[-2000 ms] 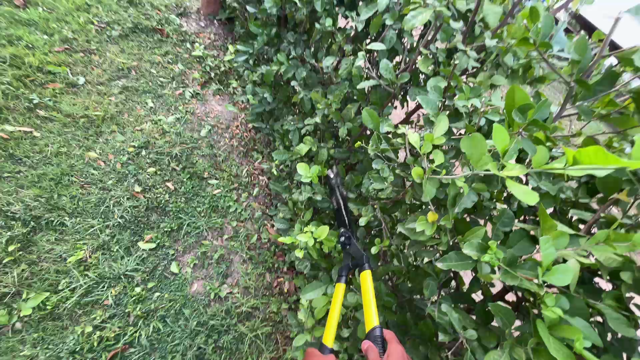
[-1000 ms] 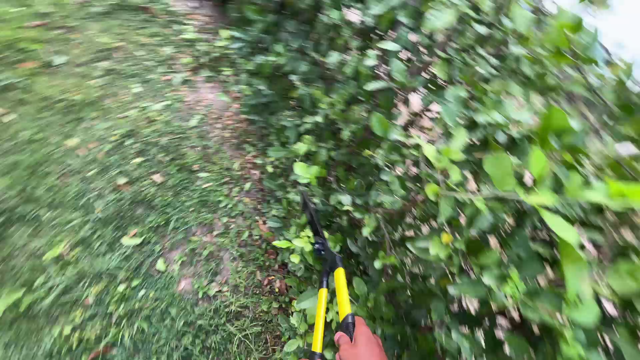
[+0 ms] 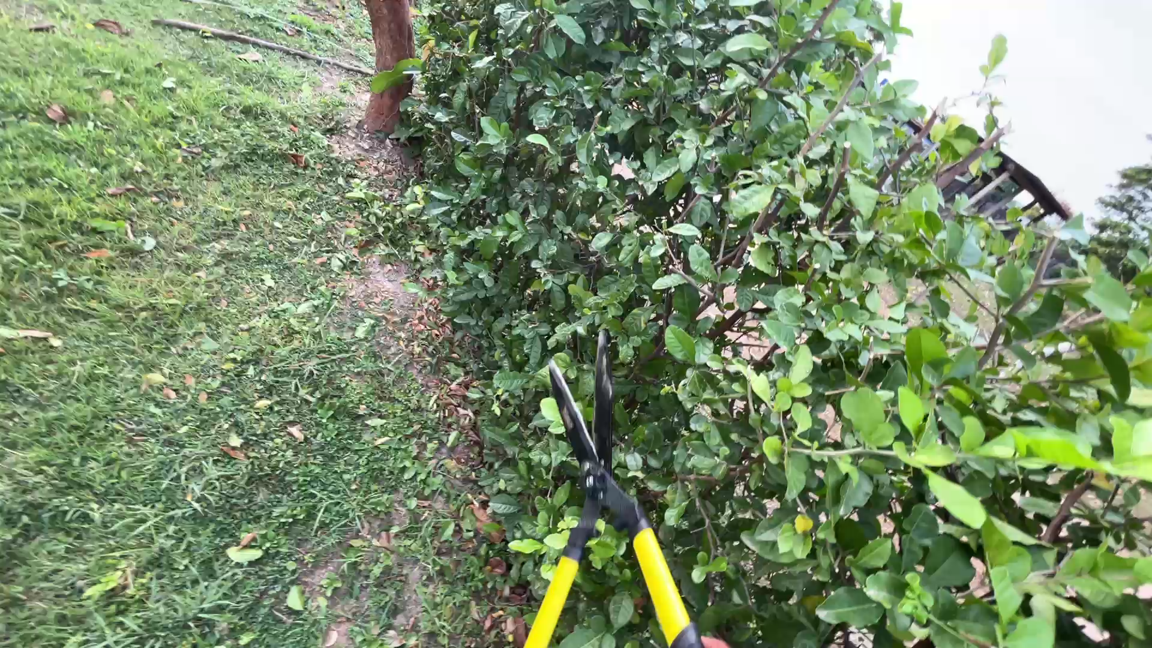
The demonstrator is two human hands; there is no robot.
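Observation:
A pair of hedge shears (image 3: 594,477) with black blades and yellow handles reaches up from the bottom edge, its blades parted in a narrow V against the side of a leafy green hedge (image 3: 540,270). Only a sliver of my right hand (image 3: 714,642) shows at the bottom edge, beside the black grip of the right handle; its fingers are cut off by the frame. My left hand is outside the picture, as is the lower end of the left handle.
Grass (image 3: 180,360) with scattered dry leaves lies left of the hedge. A reddish-brown trunk (image 3: 389,63) rises at the hedge's far end, near a long thin stick (image 3: 261,41) on the ground. Bare cut branches (image 3: 972,157) poke out at the upper right, before a dark slatted structure (image 3: 1003,193).
The shears' blades, close together a second ago, now stand apart, with the handles spread wider. The view has tilted up, bringing in more of the trunk.

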